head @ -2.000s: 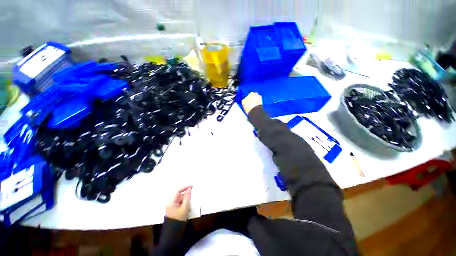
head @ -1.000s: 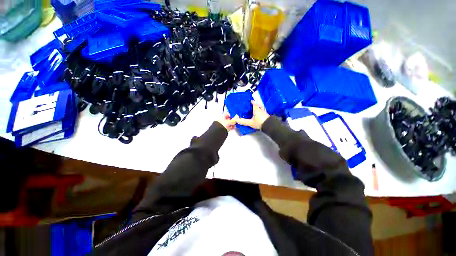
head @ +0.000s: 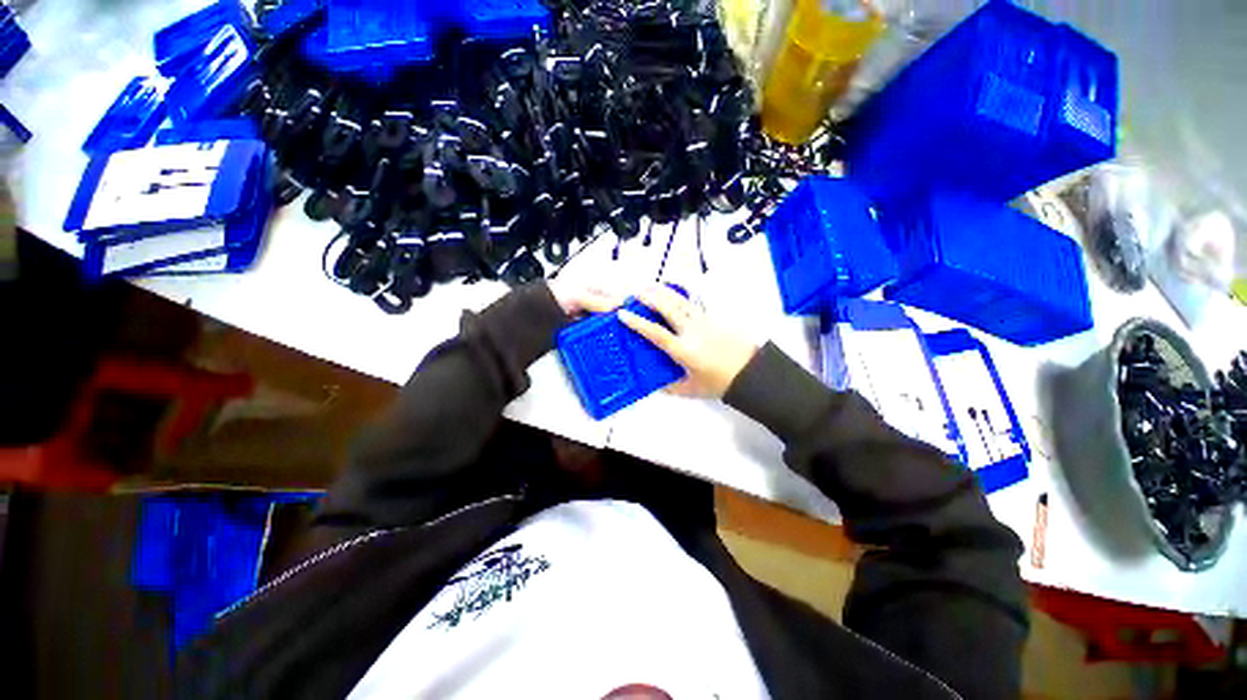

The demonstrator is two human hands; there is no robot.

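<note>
A blue retail box (head: 615, 364) lies flat near the table's front edge, small print on its upper face. My right hand (head: 691, 345) grips it from the right, fingers over its far right corner. My left hand (head: 588, 300) is at its far left edge, mostly hidden by the box and sleeve, so its exact grip cannot be told. A tangled pile of black coiled cables (head: 479, 151) lies beyond the box. Two thin dark cable ends stick out of the pile's near side.
Blue blanks (head: 987, 263) stand at the back right, and white-fronted packages (head: 903, 376) lie nearer. A grey basin (head: 1135, 451) of cables and a thin stick (head: 1041, 531) are far right. A yellow roll (head: 816, 69) is behind; stacked packages (head: 157, 187) are left.
The view has shifted, and both hands have brought the blue box closer to the table's front edge. It now lies flatter and shows its printed face. Earlier, my right hand reached to the blue blanks.
</note>
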